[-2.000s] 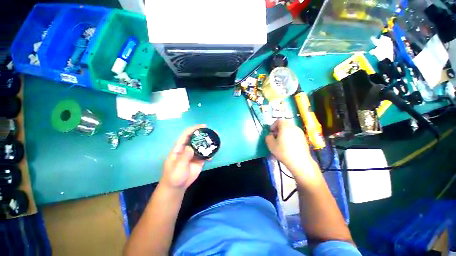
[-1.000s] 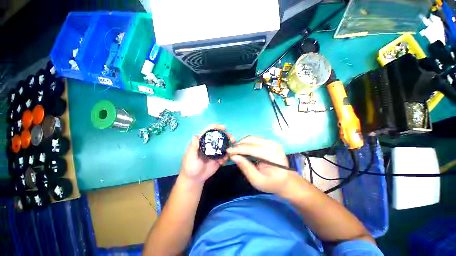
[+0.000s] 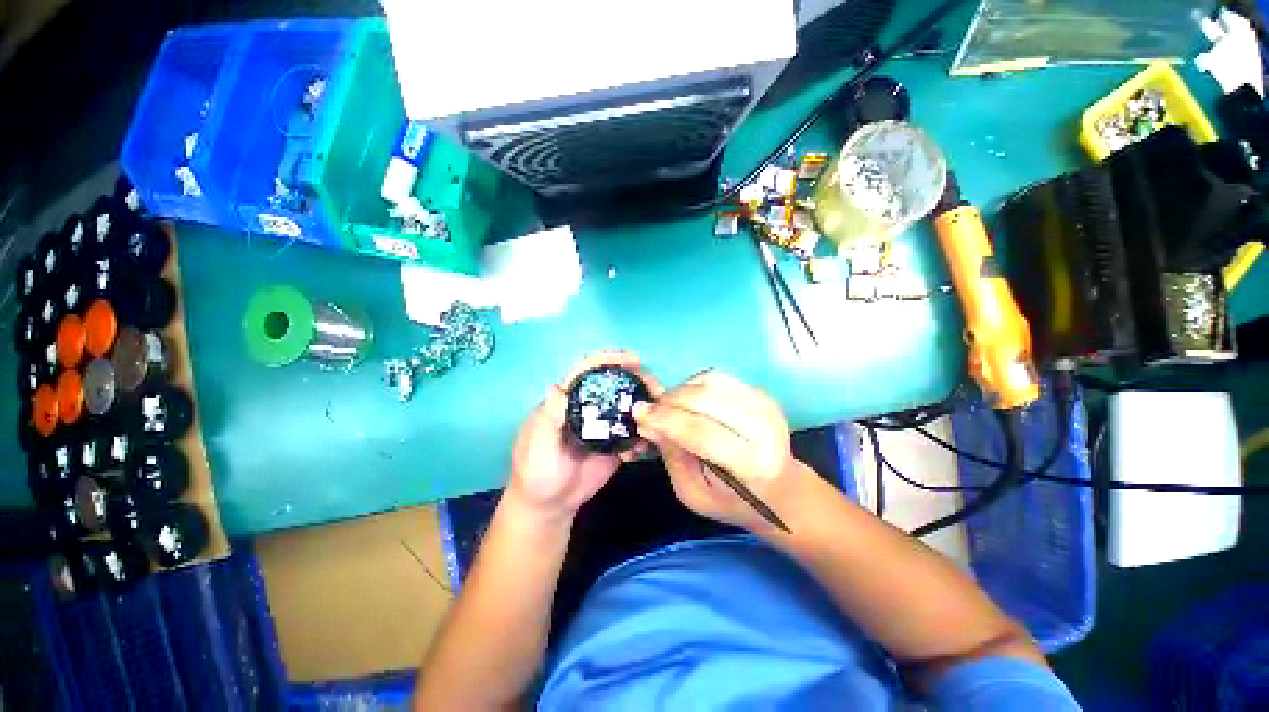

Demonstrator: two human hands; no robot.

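A round black housing [image 3: 608, 406] with a circuit board and white parts in its open face is held at the mat's front edge. My left hand [image 3: 560, 452] is shut around its left and lower side. My right hand [image 3: 717, 442] holds a thin dark pen-like tool [image 3: 745, 498], whose rear end sticks out below the palm. The right fingertips are at the housing's right edge. Whether they also pinch a small part cannot be told.
The green mat [image 3: 459, 445] bears a solder reel [image 3: 309, 328], a silvery wire heap [image 3: 443, 348], a clear jar [image 3: 880, 181], tweezers [image 3: 789, 295] and an orange screwdriver [image 3: 985, 306]. A white-topped box [image 3: 599, 63] stands behind. A unit tray [image 3: 195, 403] is at left.
My right hand has moved from beside the jar to the housing and now holds the dark tool. The housing stays in my left hand. The view has shifted, showing the unit tray at left.
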